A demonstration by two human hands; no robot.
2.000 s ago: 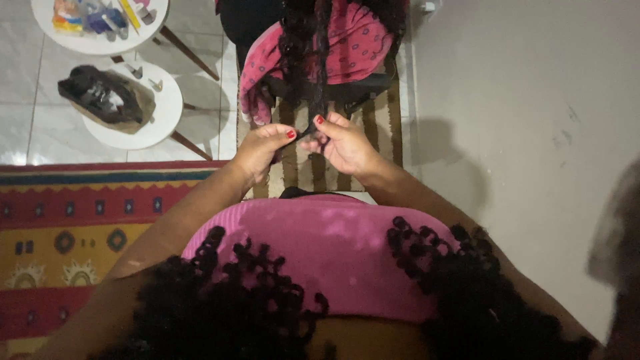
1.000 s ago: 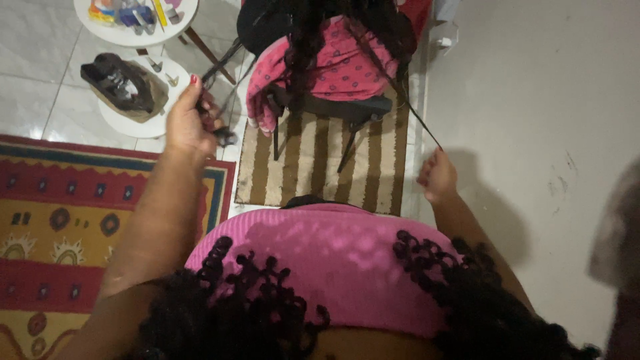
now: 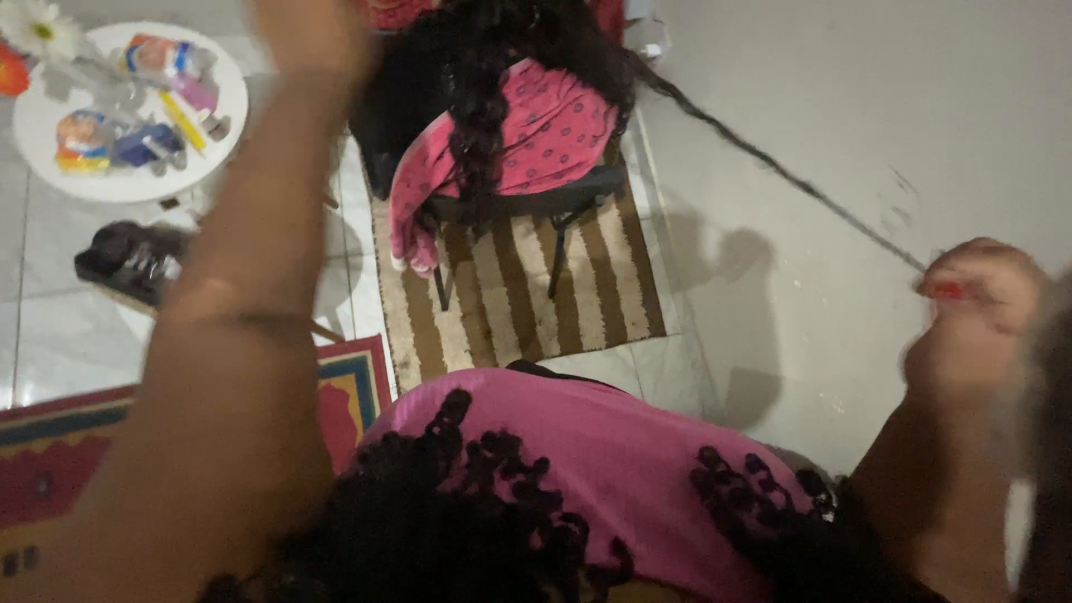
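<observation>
My right hand (image 3: 984,285), with red nail polish, is closed on the end of a long dark strand of hair (image 3: 787,176), stretched taut from the head of a seated person. My left hand (image 3: 310,25) is raised at the top edge, blurred and partly cut off, so its fingers and anything in them are hidden. The person's dark curly hair (image 3: 477,126) hangs in a thick length over a pink patterned cloth (image 3: 557,126) on the back of a chair (image 3: 561,193).
At left, a round white table (image 3: 50,180) bears packets and a yellow item, with flowers beside it. A black bundle (image 3: 134,255) rests lower down, partly behind my left arm. A striped rug (image 3: 586,285) lies under the chair; a pale wall (image 3: 804,75) stands at right.
My left hand has moved up to the top edge of the view. My right hand has moved outward to the right, still with a strand in it. Two seconds ago both hands were close together at the hair.
</observation>
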